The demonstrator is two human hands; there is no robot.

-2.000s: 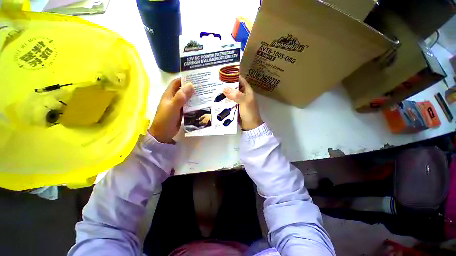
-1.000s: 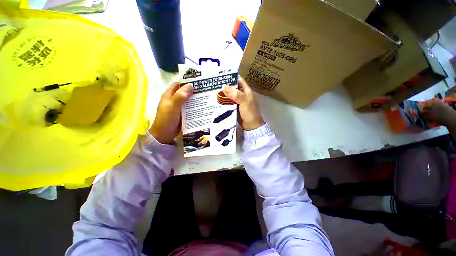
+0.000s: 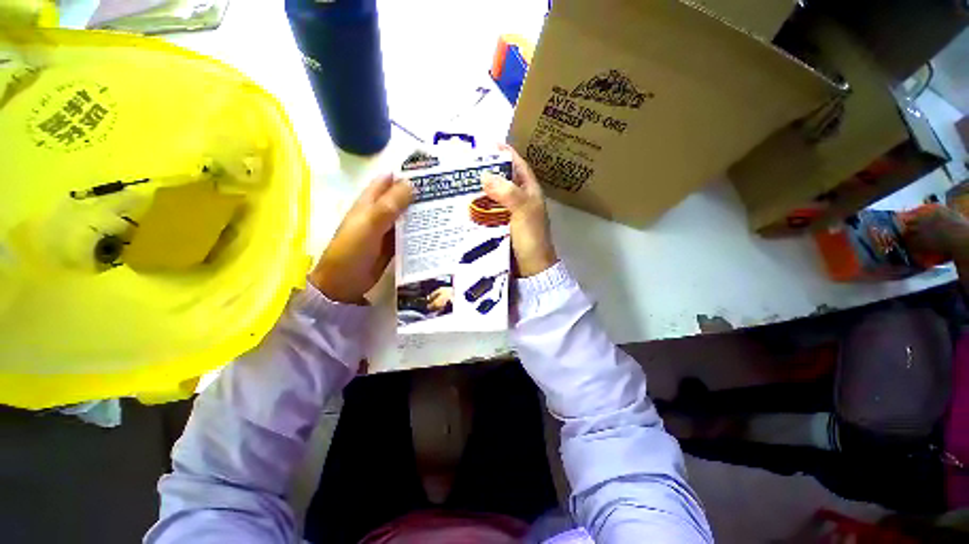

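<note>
A retail box (image 3: 436, 250) is held upright in front of me, its white back with text, a coiled orange cord picture and small photos facing me, its hang tab at the top. My left hand (image 3: 367, 239) grips its left edge, with the thumb on the upper left corner. My right hand (image 3: 524, 218) grips its right edge, with the thumb near the dark title band. The fingers behind the box are hidden.
Yellow plastic bag (image 3: 138, 319) at left, dark bottle (image 3: 345, 85) behind the box. Open shipping carton (image 3: 659, 117) at right, a second carton (image 3: 823, 175) beyond it. Another person's hand (image 3: 940, 232) is on an orange box (image 3: 866, 247) at far right. White table's chipped edge (image 3: 680, 332).
The box first moved down and tilted, and its top edge now sits slightly lower than before the last second. Another person's hand has come in at far right onto the orange box.
</note>
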